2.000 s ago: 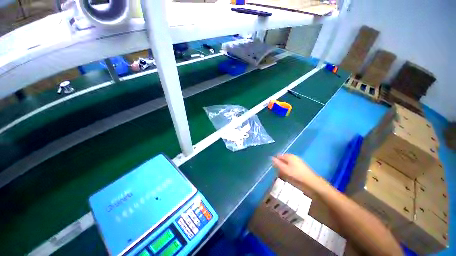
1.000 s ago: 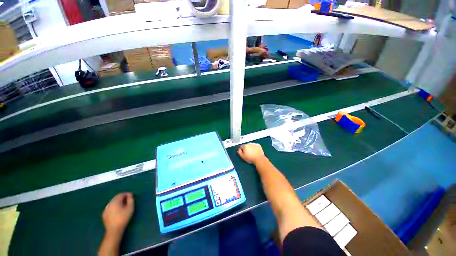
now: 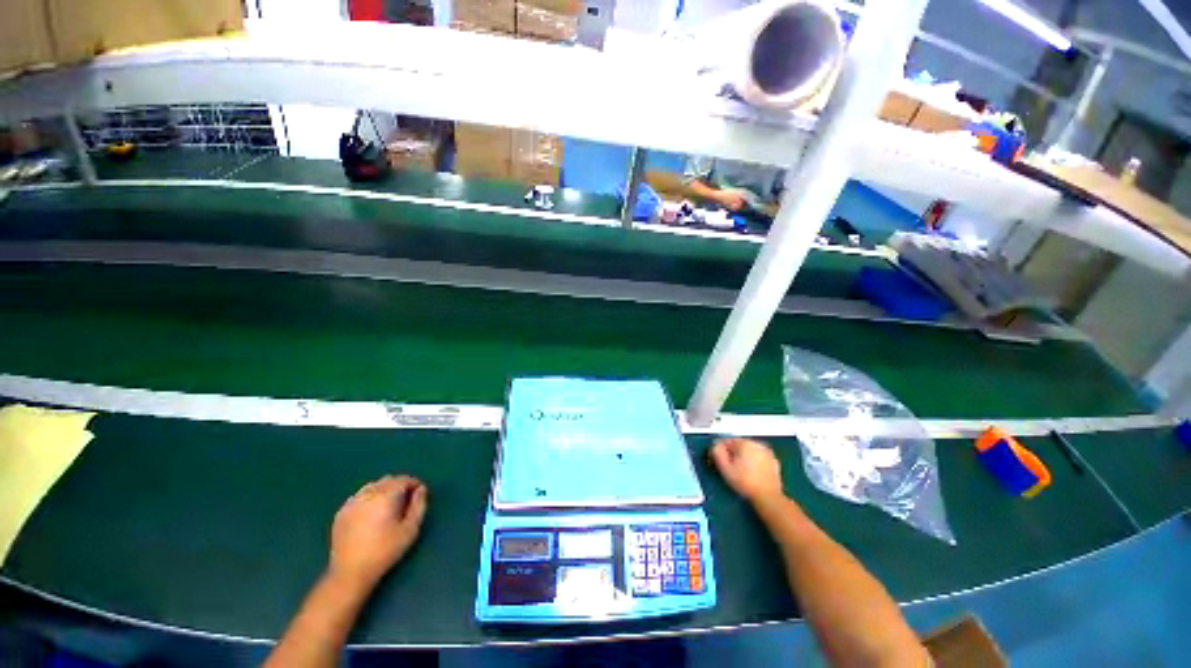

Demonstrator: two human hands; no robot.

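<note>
The light-blue counting scale [image 3: 601, 444] stands on the dark-green bench in front of me, its flat plate bare, its display and keypad facing me. My left hand [image 3: 379, 522] rests on the bench left of the scale, fingers loosely curled, with no object visible in it. My right hand [image 3: 747, 467] rests curled on the bench right of the scale, near the foot of the upright post [image 3: 784, 248]; nothing shows in it, and its fingers are partly hidden.
A clear plastic bag [image 3: 869, 450] with white parts and an orange-and-blue ring [image 3: 1012, 462] lie at right. Yellow sheets [image 3: 37, 463] lie at far left. A carton corner [image 3: 967, 646] shows bottom right. A shelf [image 3: 392, 78] crosses above; a person's arm [image 3: 718, 193] shows beyond the belt.
The view has turned left, so the open carton has mostly left the picture. My right hand has moved from above the carton to beside the scale; my left hand has come into view.
</note>
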